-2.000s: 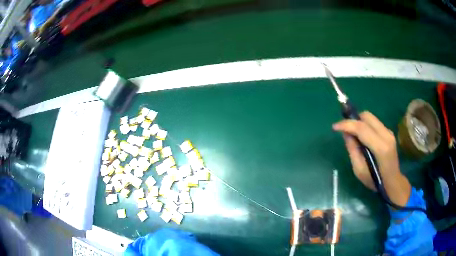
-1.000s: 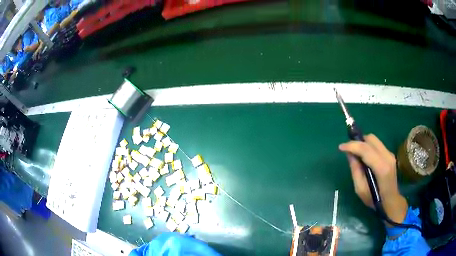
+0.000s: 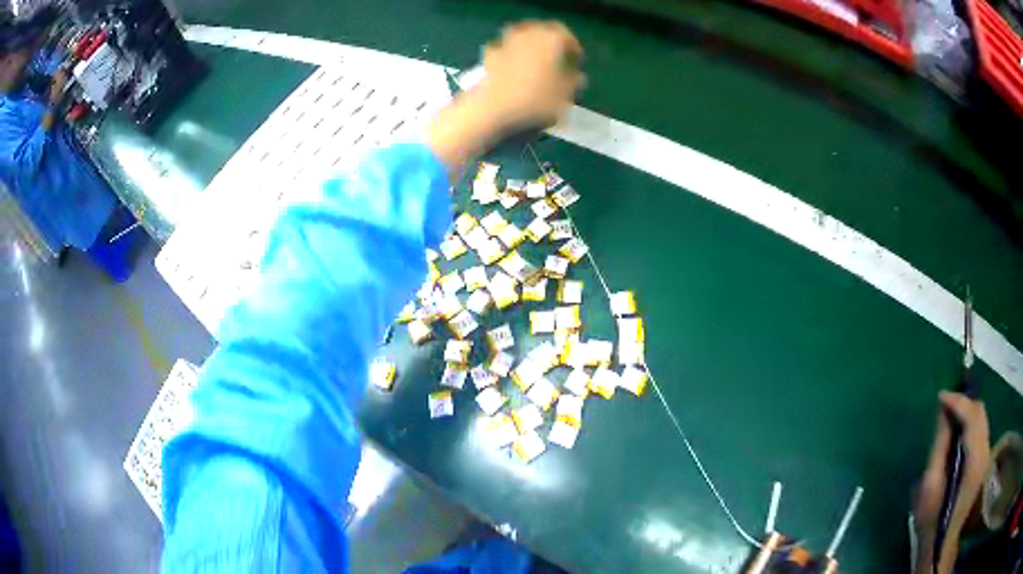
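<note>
My blue-sleeved left arm reaches across, and my left hand (image 3: 518, 84) is over the far end of the battery pile, blurred. It covers the solder spool's place; a small pale-green edge shows beside the wrist, and what the fingers touch is unclear. My right hand (image 3: 951, 460), at the right edge, holds the soldering iron (image 3: 969, 353) with its tip pointing away. Silvery solder wire (image 3: 673, 417) runs from near my left hand past the battery cells (image 3: 516, 320) to the fixture (image 3: 794, 557), which the bottom edge cuts off. Two pale strips (image 3: 844, 522) project from it.
White battery trays (image 3: 280, 151) lie left, partly behind my sleeve. A white line (image 3: 740, 213) crosses the green bench. The round brown cup (image 3: 1001, 482) is partly hidden by my right hand. Red bins (image 3: 1002, 51) stand at far right. A person in blue (image 3: 51, 168) is at far left.
My left arm has come in from the bottom edge and reached out to the spool's place. The view has turned left, so the cells, fixture and right hand appear farther right. My right hand still holds the iron.
</note>
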